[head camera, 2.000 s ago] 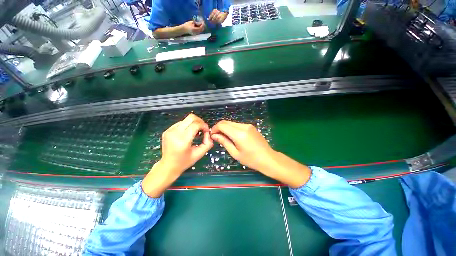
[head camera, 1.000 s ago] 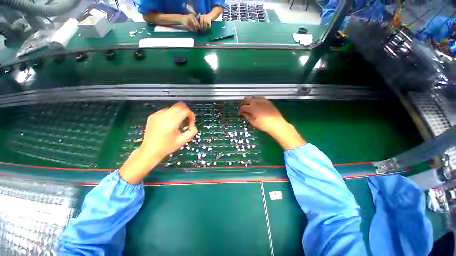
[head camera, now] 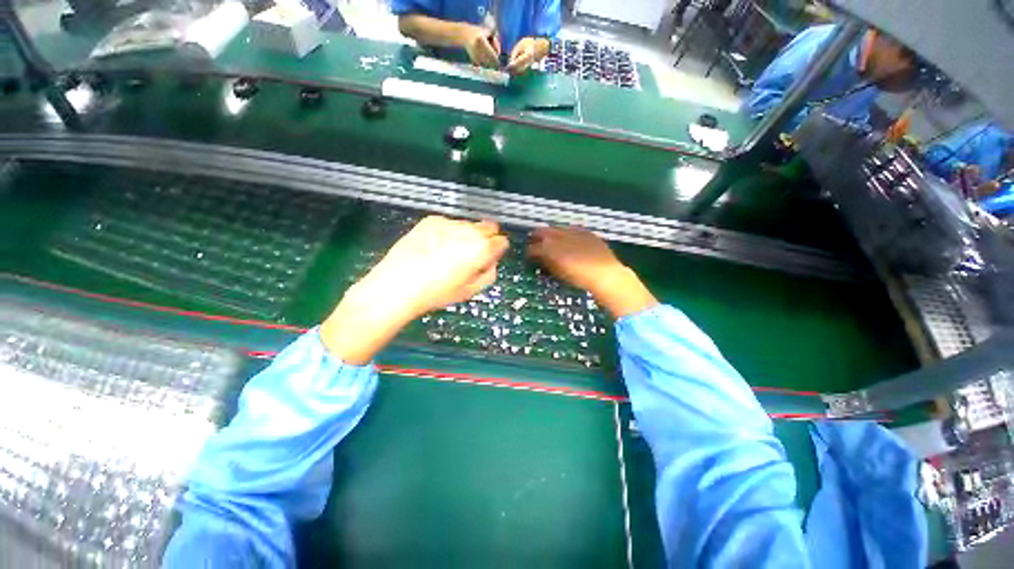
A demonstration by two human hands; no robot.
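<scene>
The clear blister tray [head camera: 512, 333] with many tiny dark and shiny parts lies on the green belt in front of me. My left hand [head camera: 450, 261] is over the tray's far left part, fingers bent downward. My right hand [head camera: 578, 261] is over its far edge, fingertips down near the parts. The hands are close together but apart. The fingertips are small and partly hidden, so I cannot tell whether either hand holds a part.
A second clear tray [head camera: 195, 239] lies on the belt to the left. Glary stacked trays [head camera: 100, 422] are at the near left. A metal rail [head camera: 367, 183] runs behind the hands. A blue cloth [head camera: 867, 489] hangs at right. People in blue sit opposite.
Since two seconds ago the hands have parted and moved to the tray's far side. Since one second ago my left hand has moved towards my right. The camera view has tilted.
</scene>
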